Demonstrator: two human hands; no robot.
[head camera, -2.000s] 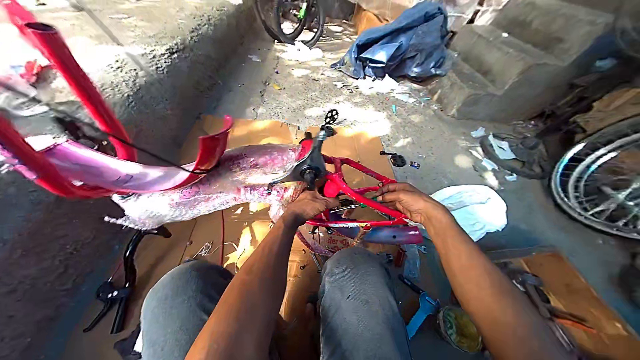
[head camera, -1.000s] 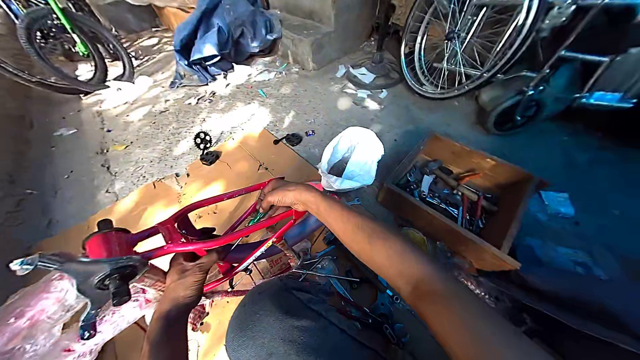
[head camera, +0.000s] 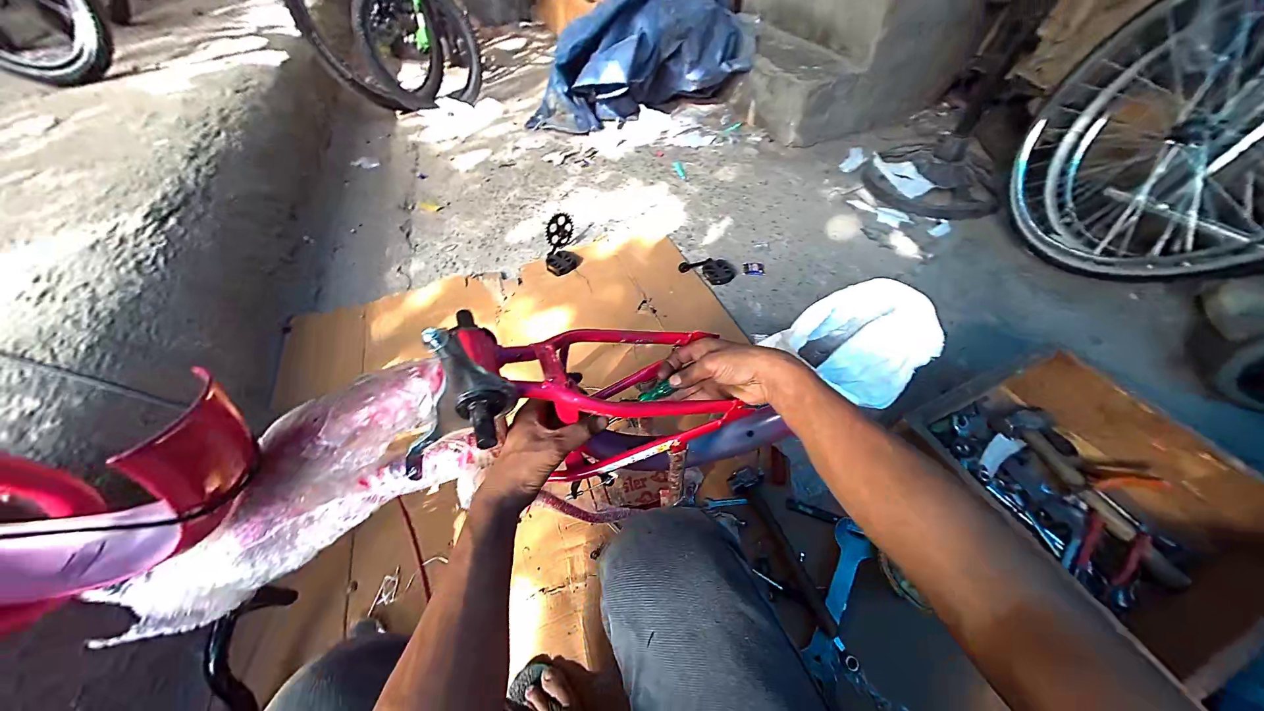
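Observation:
A red bicycle frame lies across my knees, part of it wrapped in clear plastic on the left. My left hand grips the frame tubes just right of the black crank part. Between the rear tubes, my right hand holds a small green-handled tool, which looks like a screwdriver; its tip is hidden. A curved red metal piece, likely a fender, is at the far left.
Cardboard covers the ground, with a chainring and pedal and another pedal beyond. A white bag, a wooden toolbox, a blue wrench and a spoked wheel are to the right. A concrete ledge runs along the left.
The view swung right and then back left. The green-handled tool is at my right hand in the last two frames. My left hand still holds the frame near the crank.

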